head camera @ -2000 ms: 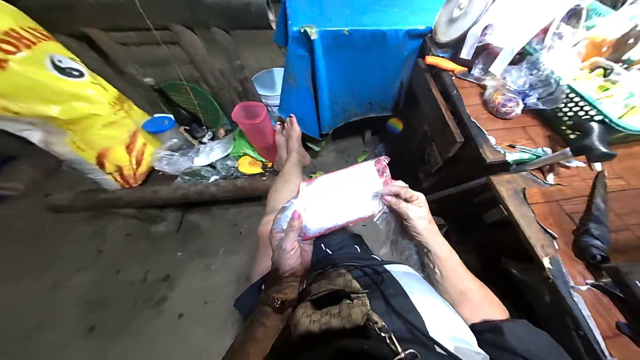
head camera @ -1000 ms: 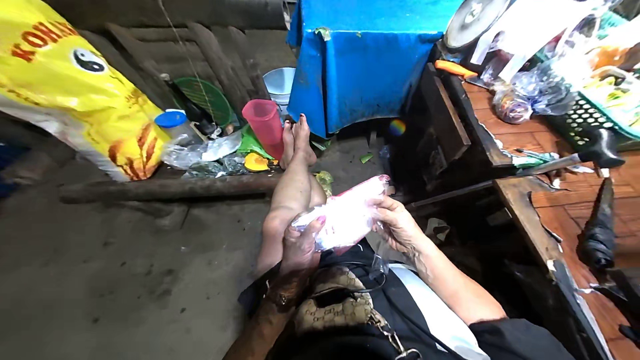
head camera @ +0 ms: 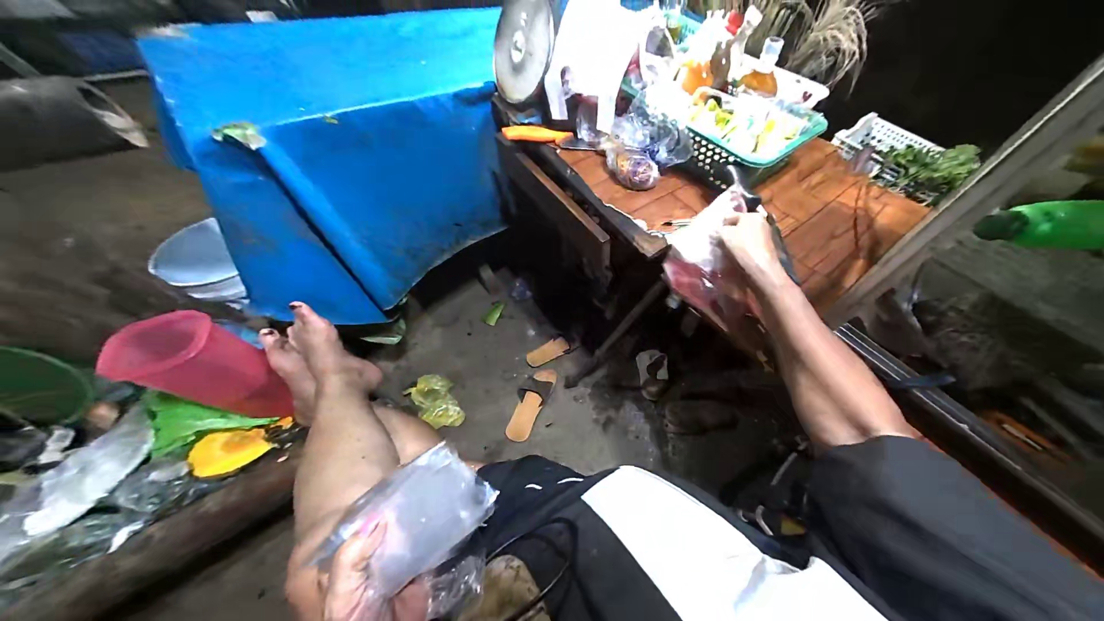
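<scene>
My left hand [head camera: 366, 565] is at the bottom, over my lap, gripping a bundle of clear plastic bags [head camera: 427, 509]. Out to the right, my right hand [head camera: 749, 237] pinches the top of a pink and clear plastic package [head camera: 709, 259]. That package hangs at the edge of the brown wood-patterned table [head camera: 811, 216]. Its contents are not clear to see. The fingertips of my left hand are partly hidden by the plastic.
On the table are an orange-handled knife [head camera: 536, 134], a green basket [head camera: 750, 142] with bottles behind, and a round scale [head camera: 523, 47]. A blue-covered table [head camera: 379, 181], a red plastic pitcher [head camera: 198, 362], a pail [head camera: 198, 259] and sandals [head camera: 528, 410] lie around my legs.
My hands have parted: the right has moved out to the table edge with the pink package, while the left stays over my lap with clear plastic. The view has swung right.
</scene>
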